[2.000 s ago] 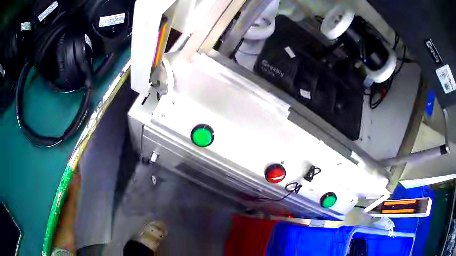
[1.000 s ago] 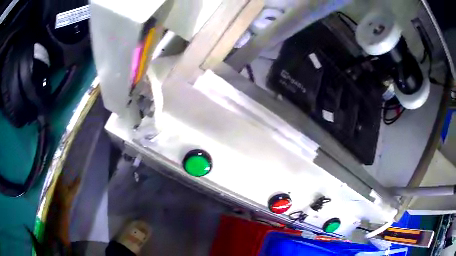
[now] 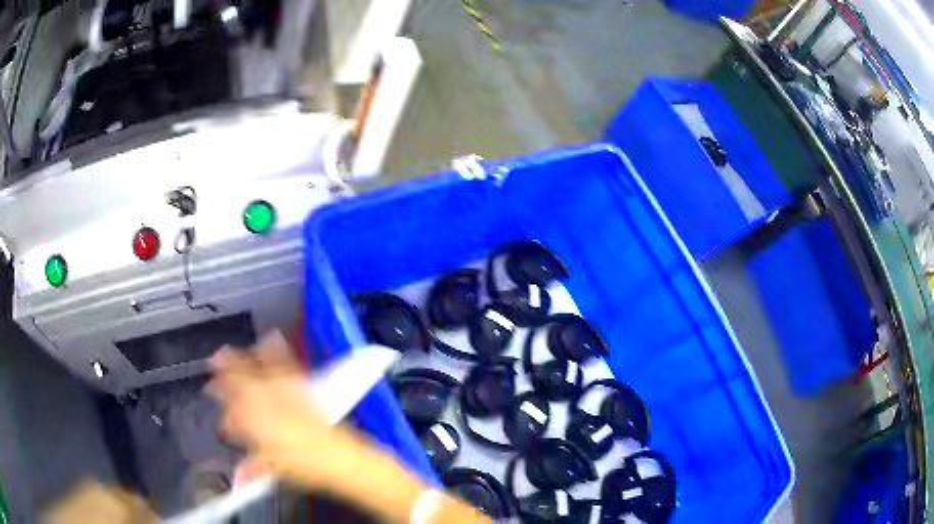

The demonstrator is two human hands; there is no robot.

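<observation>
A deep blue tote [image 3: 707,307] holds several black over-ear headphones [image 3: 490,389] lying flat in rows on a white liner sheet [image 3: 430,360]. White labels show on ear cups. My right hand [image 3: 261,404], blurred, is left of the tote's near left edge; its forearm crosses over that edge. A blurred white flat strip [image 3: 353,384], perhaps a sheet seen edge-on, passes by this hand; whether the hand grips it is unclear. My left hand [image 3: 97,507] is a blur cut off by the bottom left edge; its fingers cannot be made out.
A white test machine [image 3: 82,220] stands at left, with two green buttons, a red one [image 3: 146,244] and a short black cable. Smaller blue totes [image 3: 655,154] stand on the grey floor at right, beside a long green bench [image 3: 753,87] bearing parts.
The view has swung right, from the machine and headphones on the green bench to the blue tote. Both hands and the white strip have come into view.
</observation>
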